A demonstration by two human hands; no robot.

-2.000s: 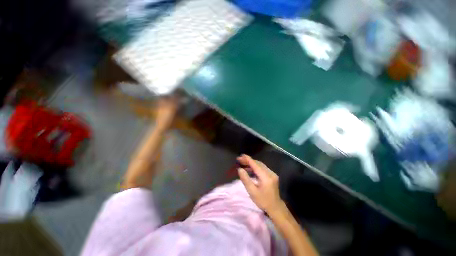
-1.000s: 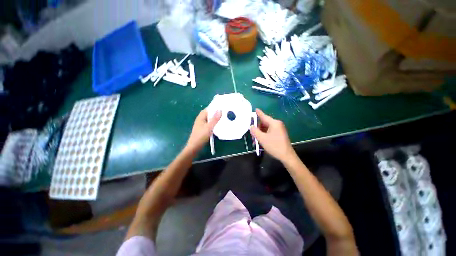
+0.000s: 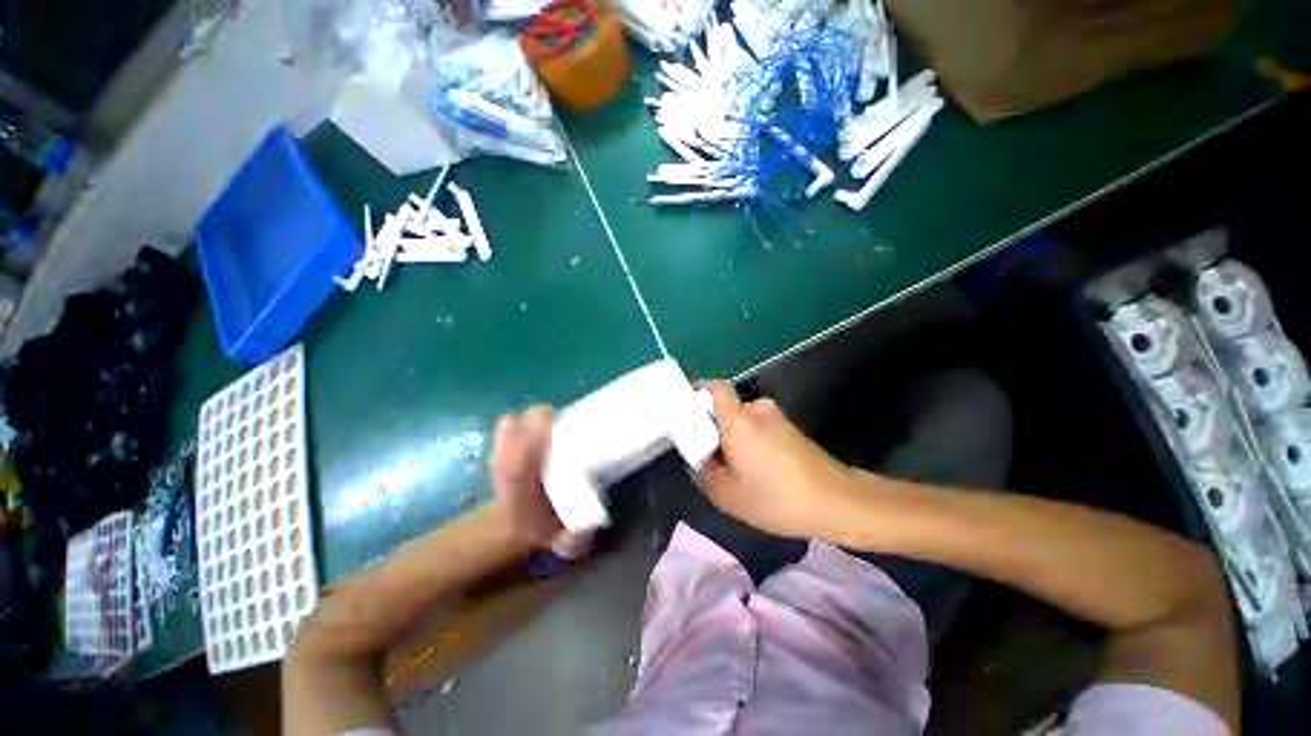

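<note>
A white plastic housing with two arms, an assembled unit (image 3: 621, 431), is held over the front edge of the bench. It is tilted so its side faces me, and the centre hole does not show. My left hand (image 3: 529, 472) grips its left end, slightly blurred. My right hand (image 3: 751, 457) grips its right end. The two white arms point down toward me, one beside each hand. The fingertips behind the unit are partly hidden.
The green bench (image 3: 475, 338) holds a perforated tray (image 3: 256, 503), blue tray (image 3: 273, 245), loose white arms (image 3: 417, 237), an arm pile with blue strands (image 3: 784, 115) and an orange-brown jar (image 3: 578, 58). A black bin (image 3: 1172, 475) with rows of units stands right.
The unit was on the bench with its round face and hole showing; it is now nearer my lap and tilted. Both hands moved with it. The view has shifted and turned.
</note>
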